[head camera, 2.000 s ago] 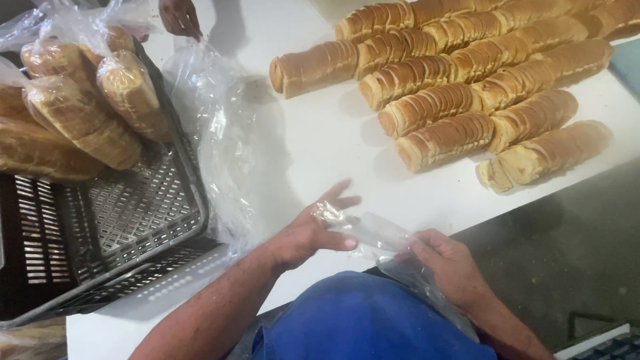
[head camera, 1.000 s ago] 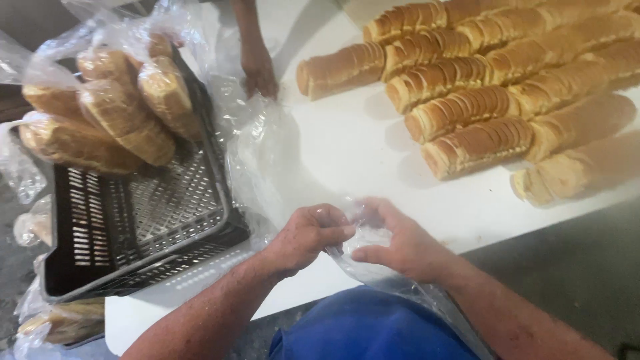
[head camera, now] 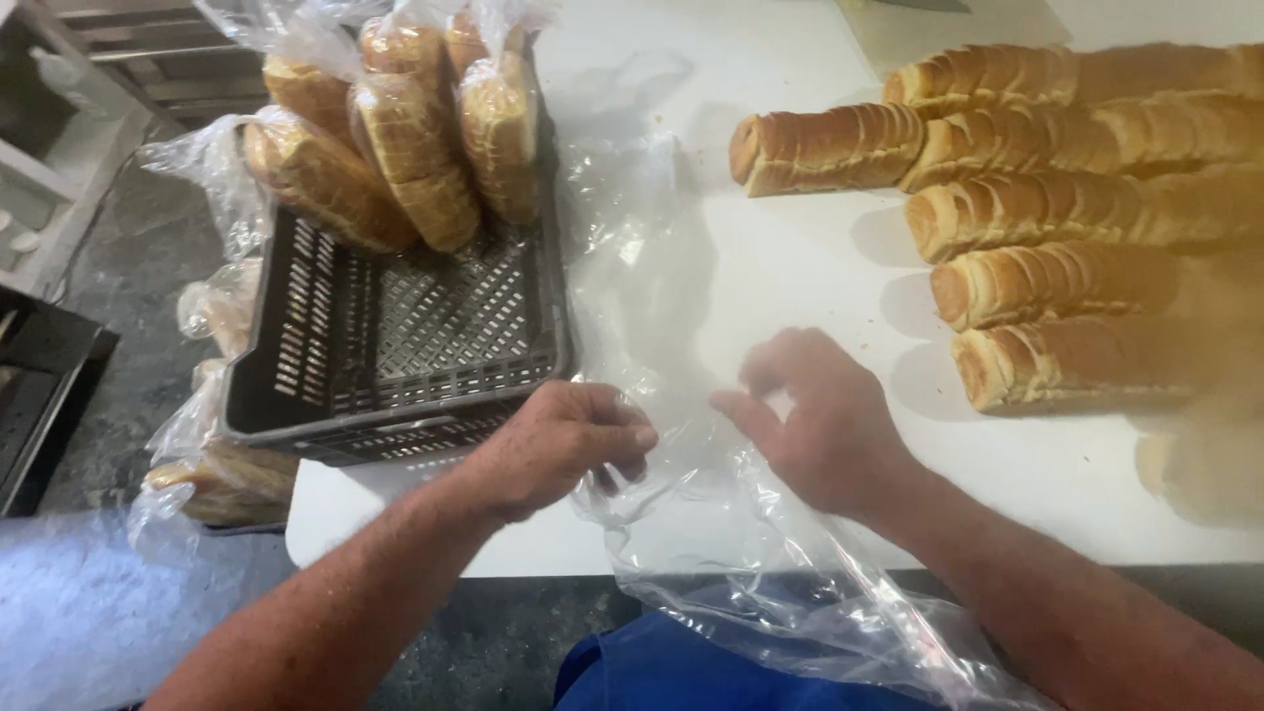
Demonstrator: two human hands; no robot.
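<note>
A clear plastic bag (head camera: 760, 553) hangs over the near edge of the white table, against a blue garment. My left hand (head camera: 563, 444) pinches the film at its upper left, beside the corner of the crate. To the right, my right hand (head camera: 815, 425) is raised above the table with thumb and fingers apart; it looks blurred and no film shows between them. More clear plastic bags (head camera: 632, 217) lie flat along the crate's side. Sliced bread loaves (head camera: 829, 148) stand unwrapped in rows at the right; haze blurs the far right ones.
A black plastic crate (head camera: 405, 420) at the left holds bagged sliced loaves (head camera: 415, 158) at its far end. Lower down on the left are more bagged loaves (head camera: 232, 484). The white table (head camera: 474, 533) ends in a straight edge in front of me.
My hands were together on the bag a second ago; now they are apart. The other person's hand by the flat bags is out of view. The view has shifted left.
</note>
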